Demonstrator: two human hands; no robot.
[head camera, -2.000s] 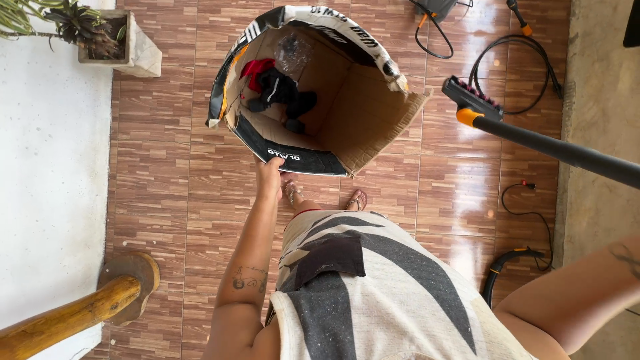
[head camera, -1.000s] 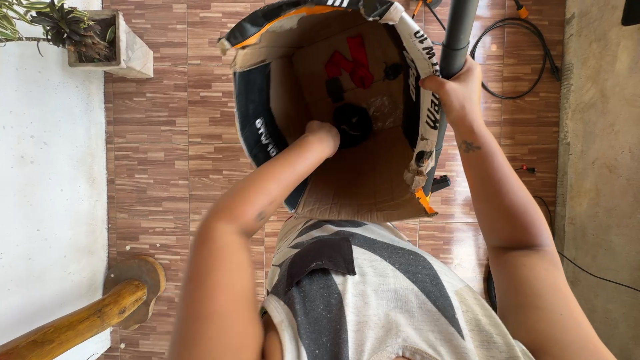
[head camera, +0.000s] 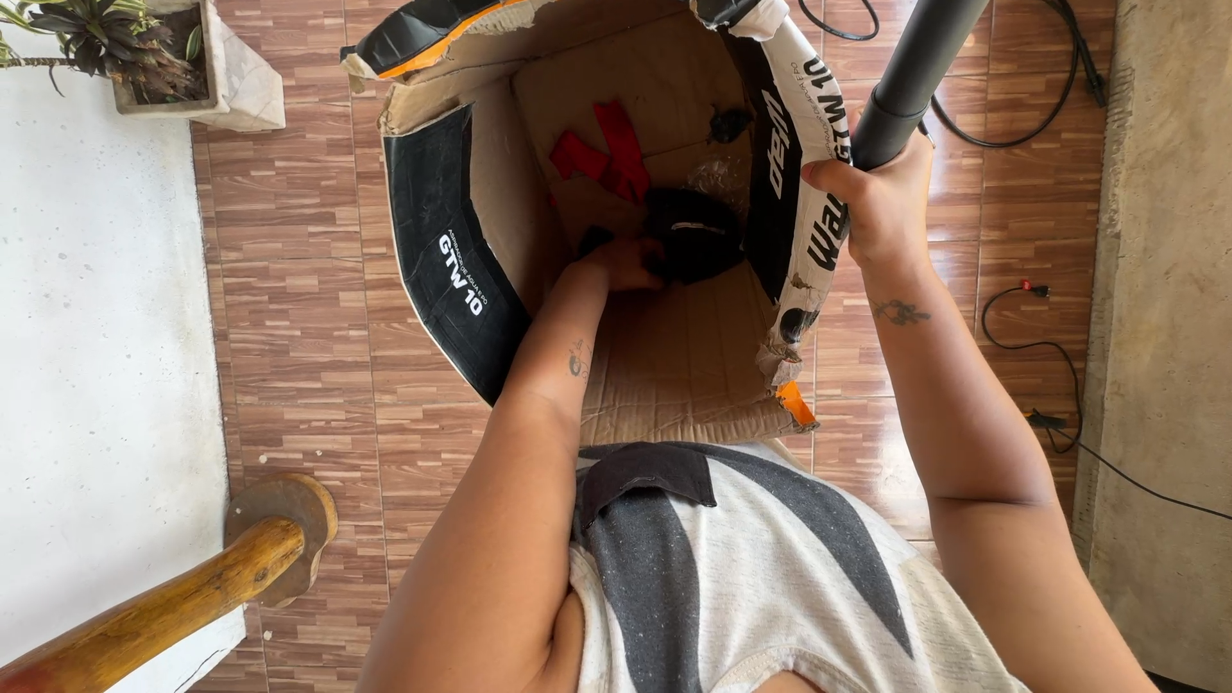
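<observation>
An open cardboard box (head camera: 674, 385) with a torn rim and black, white and orange print faces me, tilted. My left hand (head camera: 626, 262) is deep inside, touching a dark round object (head camera: 695, 231); whether its fingers grip it is hidden in shadow. Beyond lie a red strap-like piece (head camera: 621, 154), a small dark item (head camera: 731, 123) and crumpled clear plastic (head camera: 717, 178). My right hand (head camera: 890, 202) is closed around a black vacuum-cleaner tube (head camera: 905, 106), with its thumb against the box's right rim.
Black cables (head camera: 1025, 144) lie on the tiled floor at right, beside a concrete ledge (head camera: 1145, 337). A stone planter (head camera: 236, 87) with a plant stands at upper left. A wooden post (head camera: 212, 587) slants in at lower left.
Two seconds ago my left hand held the box's rim; it has since gone inside. My right hand has come to the box's right rim and taken hold of the tube.
</observation>
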